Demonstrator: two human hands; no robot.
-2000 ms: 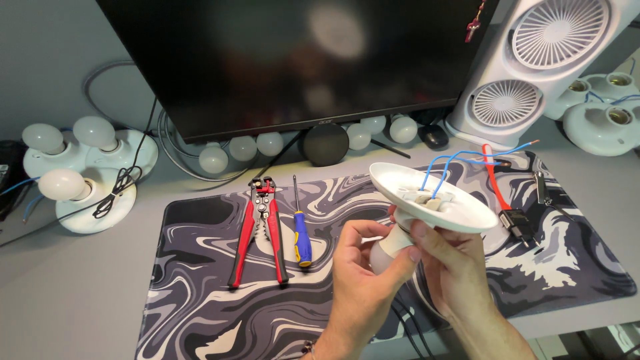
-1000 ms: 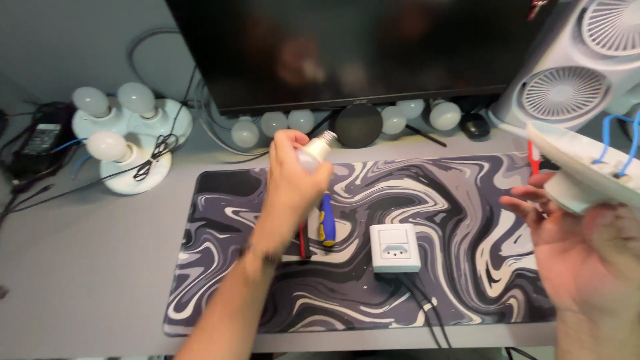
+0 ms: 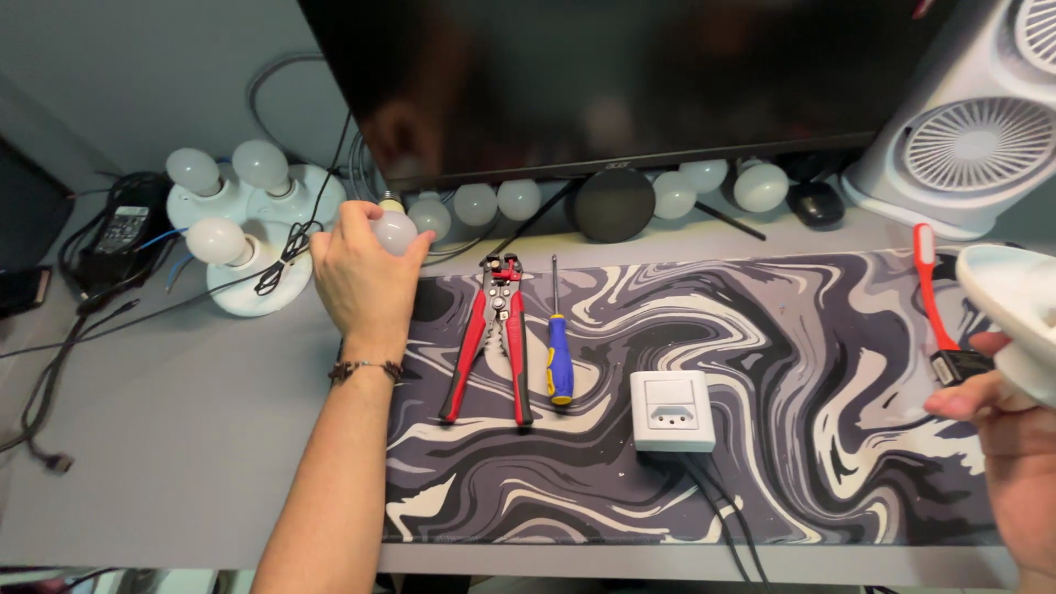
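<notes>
My left hand [image 3: 367, 276] grips a frosted light bulb [image 3: 395, 233] at the left end of the bulb row under the monitor, its screw base pointing back. At the right edge my right hand [image 3: 1011, 437] holds a white round lamp holder [image 3: 1011, 305], partly cut off by the frame. Red wire strippers [image 3: 497, 330] and a blue and yellow screwdriver [image 3: 559, 355] lie on the marbled desk mat [image 3: 742, 330]. A white switch and socket box [image 3: 672, 411] with black cables sits near the mat's front.
Bulbs in white lamp holders [image 3: 260, 285] stand at left beside a black power adapter [image 3: 128, 227]. Several loose bulbs [image 3: 519, 200], a round black device [image 3: 615, 206] and a mouse [image 3: 815, 205] line the monitor [image 3: 619, 82]. A white fan unit [image 3: 932, 157] and a red USB lamp [image 3: 928, 280] are right.
My left hand has carried the bulb left to the row below the monitor; two seconds ago it was at the lamp holder. The lamp holder has gone to the right with my right hand.
</notes>
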